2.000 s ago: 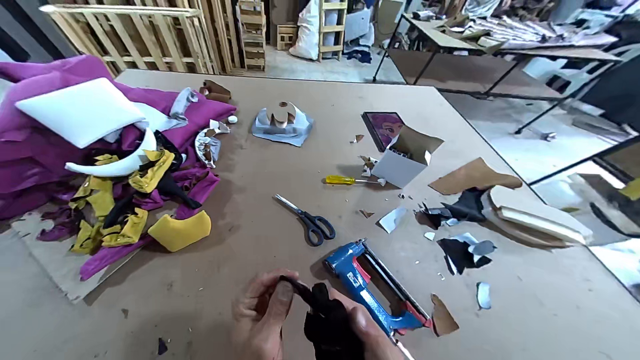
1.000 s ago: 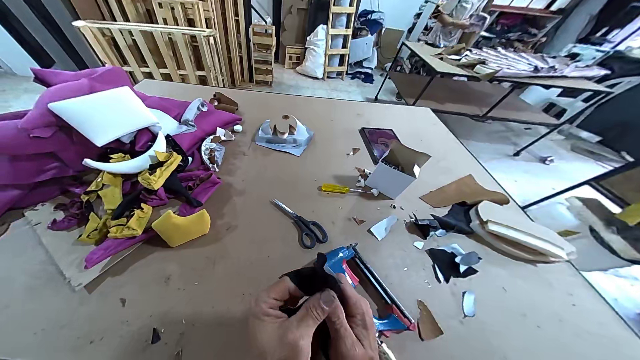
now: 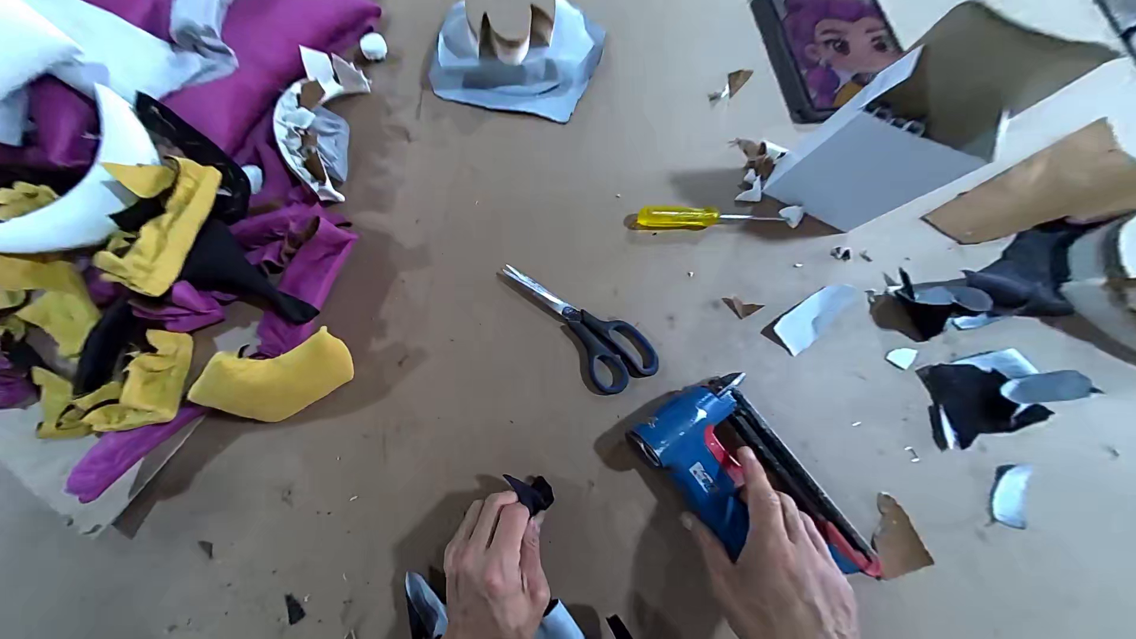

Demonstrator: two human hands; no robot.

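Observation:
Low in the head view, my left hand (image 3: pixel 495 564) pinches a small piece of black fabric (image 3: pixel 531 493) between thumb and fingers. Black and pale grey material shows partly under and beside that hand at the bottom edge. My right hand (image 3: pixel 781 559) lies over the handle of a blue and red staple gun (image 3: pixel 710 479), fingers and thumb on either side of its body. Scissors (image 3: pixel 590 337) with dark handles lie beyond the hands, blades pointing up and left. Farther back is a screwdriver (image 3: pixel 679 217) with a yellow handle.
A heap of purple fabric (image 3: pixel 293 257) and yellow padded pieces (image 3: pixel 273 376) covers the left side. At the back right stand an open white box (image 3: pixel 887 160) and a framed picture (image 3: pixel 834 44). Scraps, including a brown piece (image 3: pixel 901 537), lie on the right. A grey-covered piece (image 3: pixel 519 75) sits at the back.
My hands were together on the black fabric; now they are apart. The right has moved onto the staple gun, while the left still holds black fabric. The view has shifted downward and closer.

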